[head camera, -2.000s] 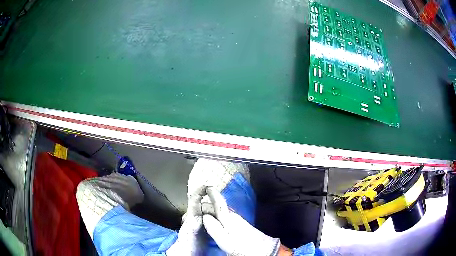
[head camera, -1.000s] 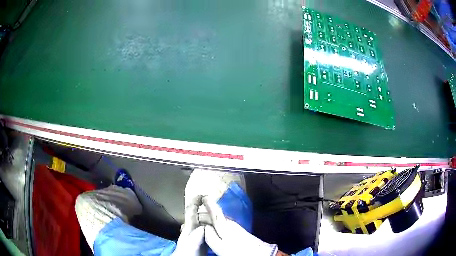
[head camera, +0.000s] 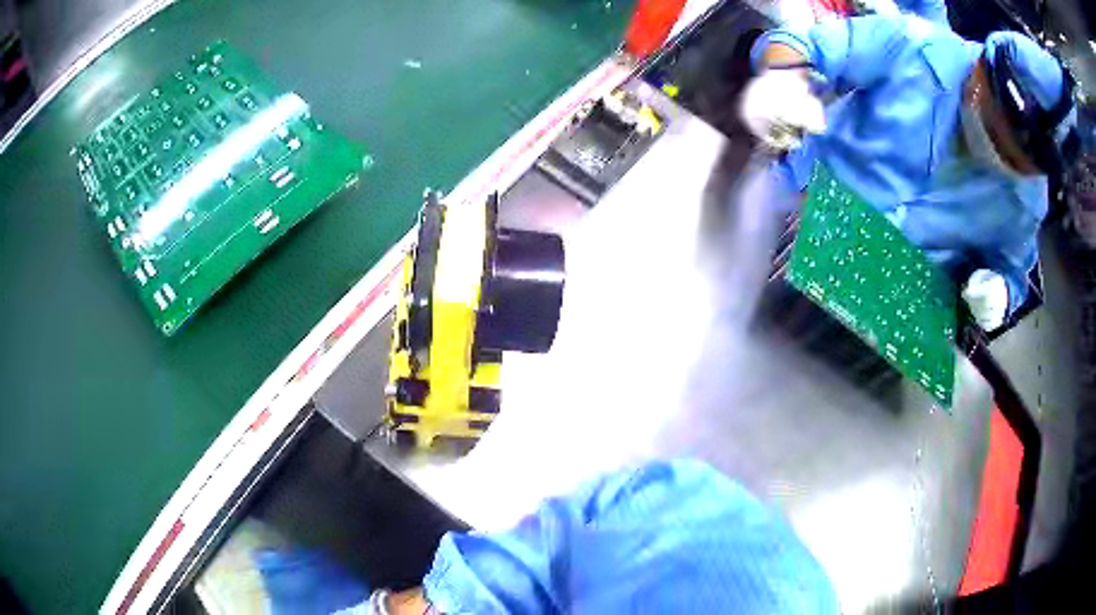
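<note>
A green circuit board (head camera: 222, 192) lies on the green conveyor belt at upper left, with pale pads facing up and a bright glare band across it. Of my right hand (head camera: 387, 603), only the wrist and glove cuff show at the bottom edge, below my blue sleeve; its fingers are cut off. My left hand is not in view. A yellow-and-black block with a black cylinder (head camera: 451, 324) stands on the steel table, right of the belt rail.
A white rail with a red stripe (head camera: 349, 315) edges the belt. At the right, a worker in a blue smock (head camera: 877, 108) with white gloves is at the steel table (head camera: 649, 360), beside another green board (head camera: 871, 288) standing tilted over dark parts. A metal fixture (head camera: 601, 142) lies near the rail.
The view has swung right. The belt board now shows at upper left, and the other worker and second board have come into view. My joined gloved hands have left the picture except for the right cuff.
</note>
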